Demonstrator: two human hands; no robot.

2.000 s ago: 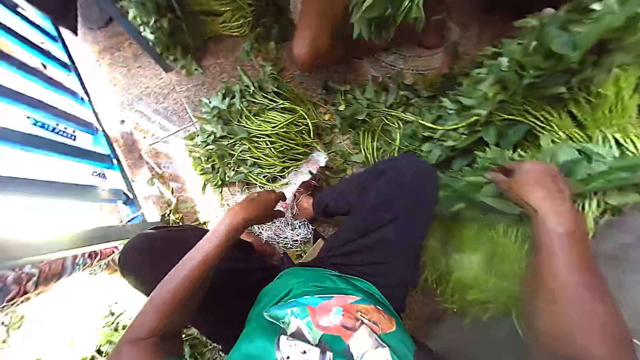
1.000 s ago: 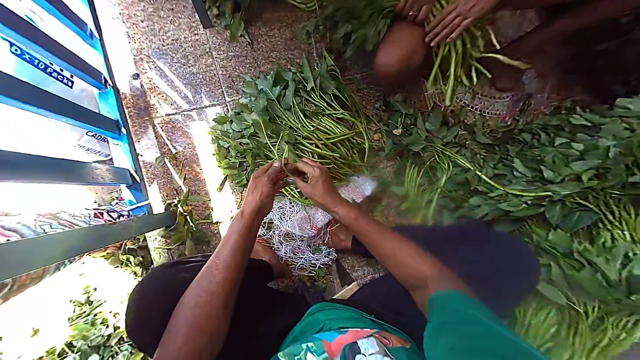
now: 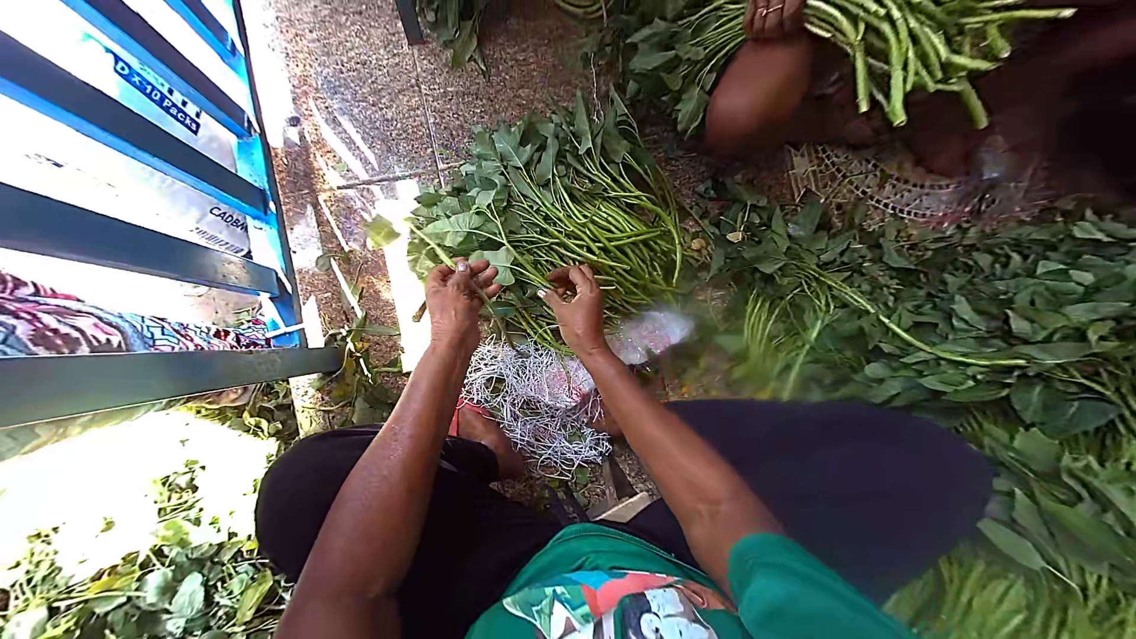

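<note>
My left hand (image 3: 458, 300) has a thin green stem with leaves in its curled fingers, over the lower left side of a heap of leafy green stems (image 3: 612, 217). To its right, my right hand (image 3: 575, 306) is raised with thumb and forefinger bent close together; whether it pinches a stem is too small to tell. The heap lies on the speckled floor, leaves to the left and stems to the right. Below my hands, a tangle of thin white strings (image 3: 541, 413) lies between my feet, beside a crumpled clear plastic bag (image 3: 652, 335).
A blue metal rack (image 3: 160, 248) with white packages and patterned cloth stands at left. Leafy greens (image 3: 958, 302) spread along the right side. At top right, another person's hand (image 3: 775, 16) holds a bunch of thick green stems. Loose leaves (image 3: 169, 568) lie at lower left.
My hands, together one second ago, are now apart. Two seconds ago my right hand was over the greens at right. The other person's bunch now shows thick cut ends pointing right.
</note>
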